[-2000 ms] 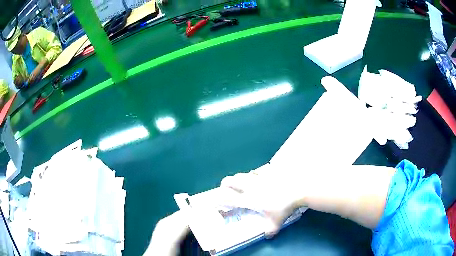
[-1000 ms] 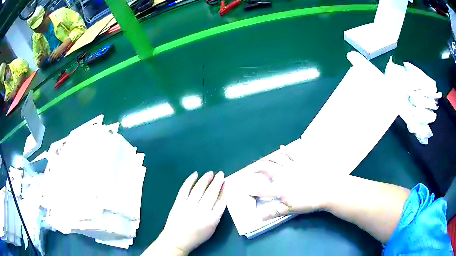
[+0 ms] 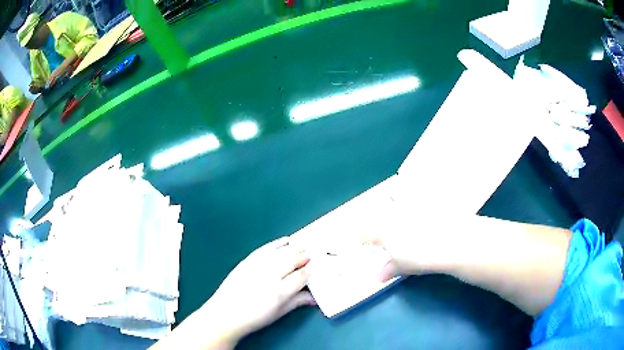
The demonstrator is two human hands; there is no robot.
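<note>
A white flip-lid carton (image 3: 352, 287) lies open in front of me, its long lid (image 3: 472, 130) stretching to the upper right. White card fills its shallow body; glare hides the detail. My left hand (image 3: 270, 284) holds the carton's left end, fingers bent at the edge. My right hand (image 3: 404, 246) lies over the carton's body, thumb near the front edge; its other fingers blend into the white card and their grip cannot be made out.
A stack of flat insert blanks (image 3: 113, 253) is at left. White folded pieces (image 3: 564, 123) lie at right by a black tray (image 3: 581, 191). Open cartons stand at the back right (image 3: 506, 34) and far left (image 3: 37, 178). A person in yellow (image 3: 72, 34) sits across the green strip.
My left hand came off the carton, lay flat beside it, and now holds its left end. My right hand stays over the body. The white card now lies flatter inside. The view has shifted.
</note>
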